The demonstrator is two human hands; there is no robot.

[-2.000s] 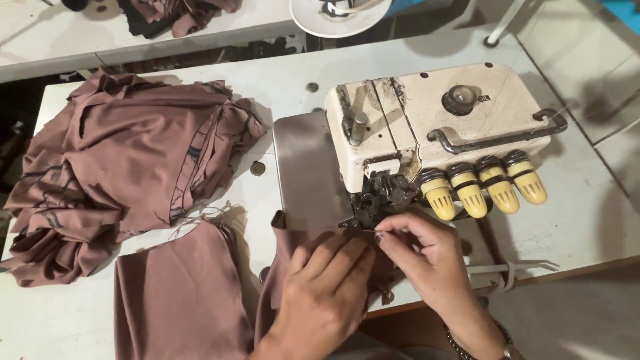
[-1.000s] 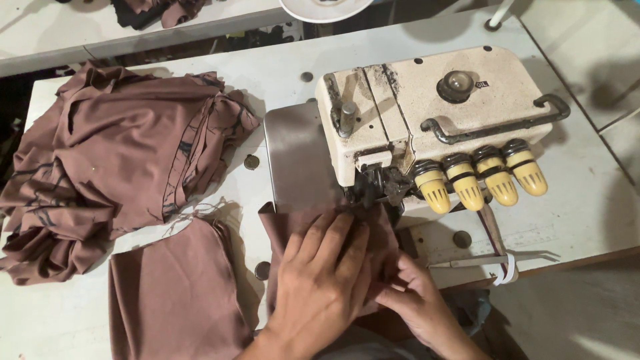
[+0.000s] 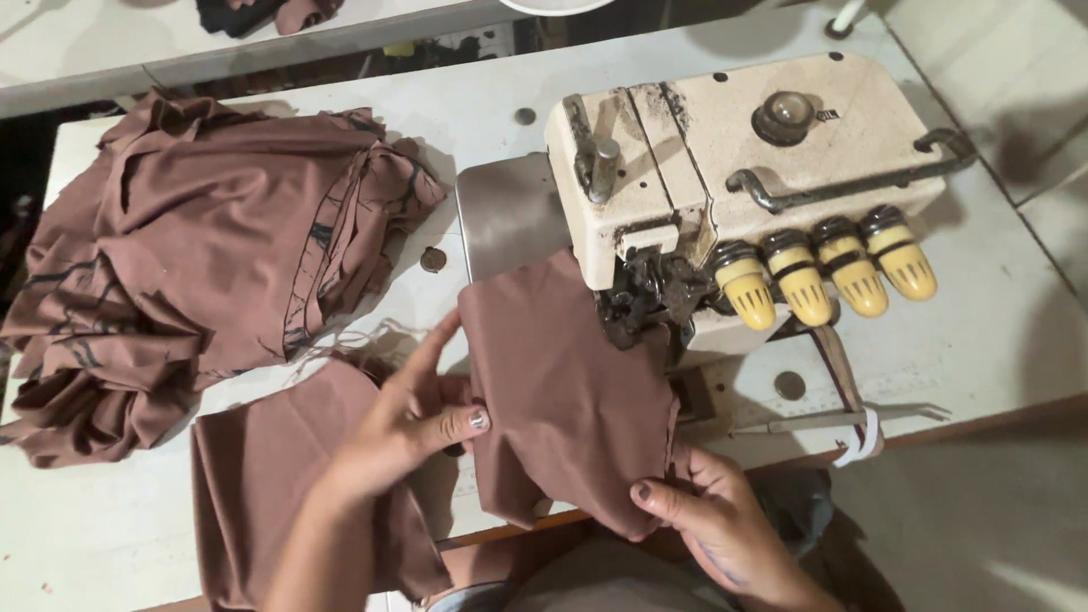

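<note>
A folded piece of mauve-brown fabric [image 3: 561, 382] lies in front of an overlock sewing machine [image 3: 756, 136], its far edge by the needle and presser foot area [image 3: 637, 297]. My left hand [image 3: 408, 416] is at the fabric's left edge, thumb on top and the other fingers spread along or under it. My right hand [image 3: 705, 510] pinches the near right corner between thumb and fingers. Left of the metal side plate [image 3: 510, 212] lies a heap of the same fabric [image 3: 221, 221] with dark markings. Another folded piece [image 3: 289, 476] is partly behind my left forearm.
Several yellow tension dials [image 3: 790, 276] line the machine's front. Tweezers [image 3: 799, 422] and a white tie [image 3: 863, 438] are at the table's front edge on the right. Loose threads [image 3: 374, 336] trail beside the heap. A white dish [image 3: 557, 4] shows at the top edge.
My left hand has moved off the top of the fabric to its left edge. My right hand has left the needle area, where it was two seconds ago, for the near right corner.
</note>
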